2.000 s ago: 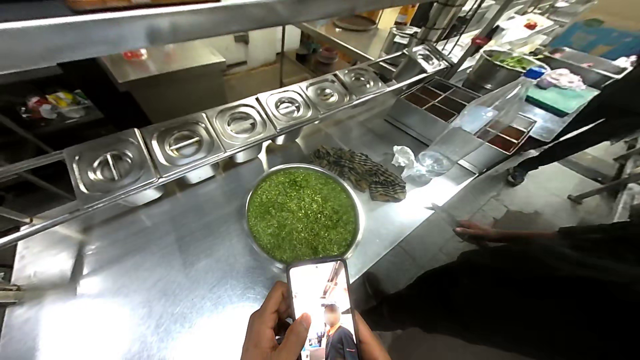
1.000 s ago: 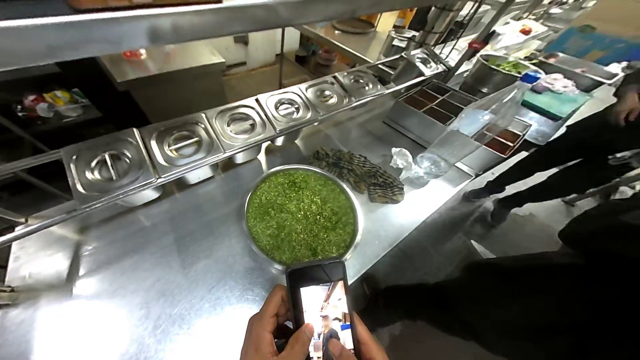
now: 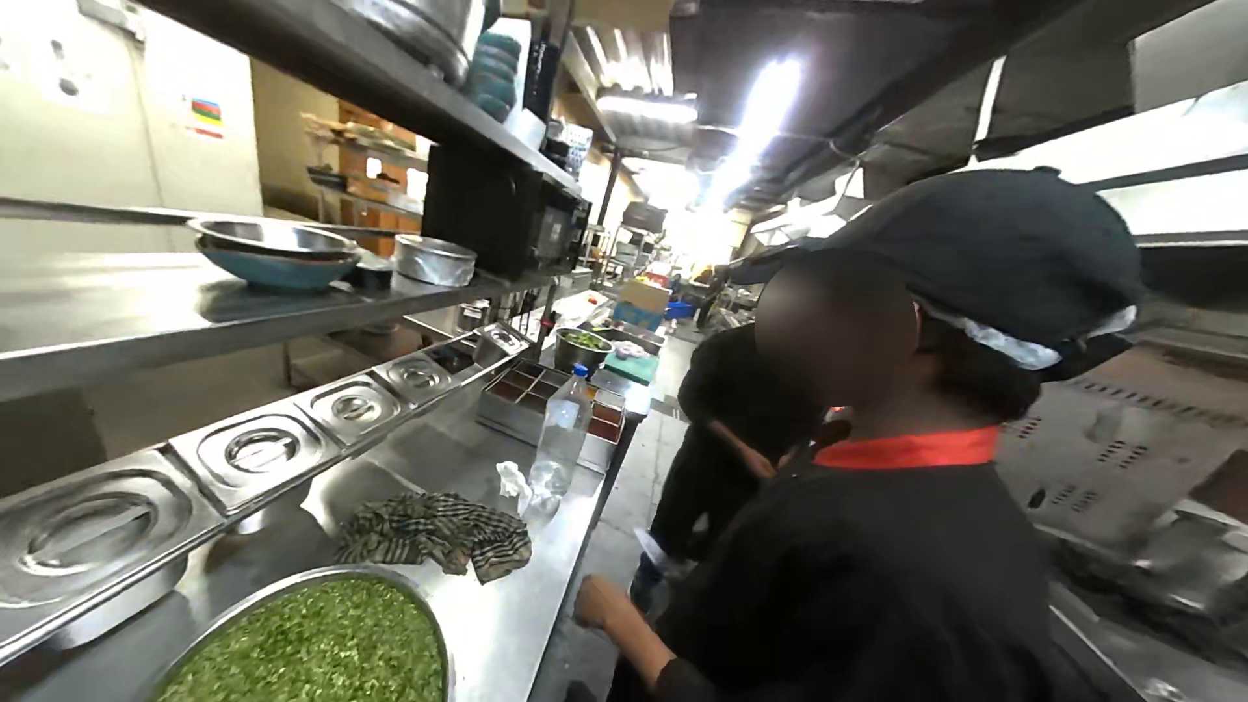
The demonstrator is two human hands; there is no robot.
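Note:
Neither of my hands shows in the head view. At the bottom left, a round metal bowl (image 3: pixel 450 651) full of finely chopped greens (image 3: pixel 327 643) sits on the steel counter. Just beyond it lies a crumpled striped cloth (image 3: pixel 439 531). Farther back, a clear plastic bottle with a blue cap (image 3: pixel 561 444) stands upright beside a crumpled white piece (image 3: pixel 511 481), whose material I cannot tell.
Lidded steel pans (image 3: pixel 261 447) line the counter's left side. A divided container (image 3: pixel 522 390) stands behind the bottle. A shelf (image 3: pixel 117 317) holds stacked bowls (image 3: pixel 278 255). Close on the right is a person in a dark cap (image 3: pixel 877 565); another person (image 3: pixel 721 390) is beyond.
The view has swung up and to the right. My two hands and the phone they held are out of view. A person in a cap now fills much of the right side.

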